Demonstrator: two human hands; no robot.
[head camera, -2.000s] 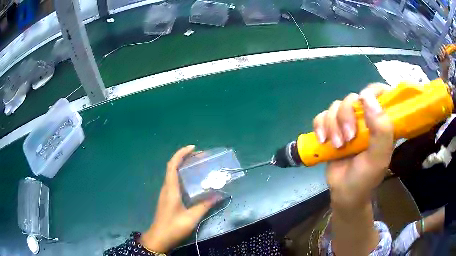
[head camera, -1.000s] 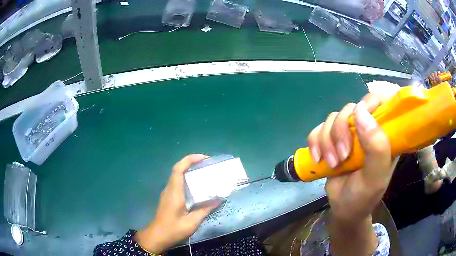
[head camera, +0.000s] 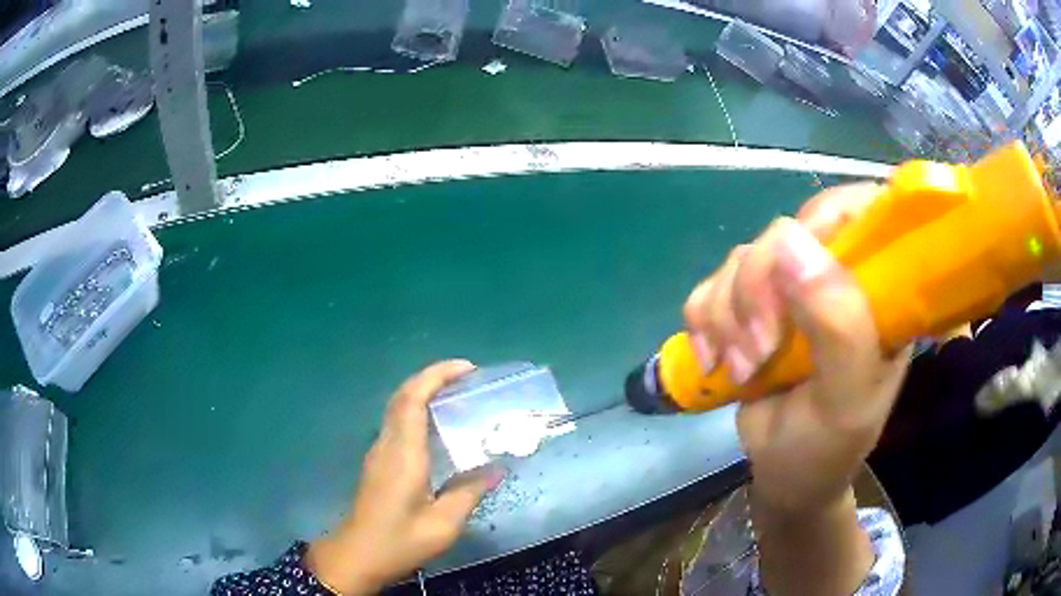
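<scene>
My left hand (head camera: 407, 483) holds a clear plastic housing (head camera: 495, 390) between thumb and fingers, just above the bench near its front edge. A white round piece (head camera: 515, 434) shows on the housing. My right hand (head camera: 809, 349) grips the yellow-orange electric screwdriver (head camera: 931, 262), tilted with its black nose down to the left. The thin dark bit (head camera: 596, 411) reaches the right side of the housing, at the white piece. Whether a screw is at the bit tip cannot be told.
A frosted screw bin (head camera: 87, 297) stands at the left, with a set-aside housing (head camera: 33, 466) below it. A pale post (head camera: 183, 105) and rail (head camera: 512, 156) divide the bench from the belt, where more housings (head camera: 541, 33) lie. An open carton (head camera: 716, 547) is below right.
The screwdriver's rear is now higher and its nose slightly further left. The housing stays in my left hand with the bit at it. The bin and set-aside housing appear further left in view.
</scene>
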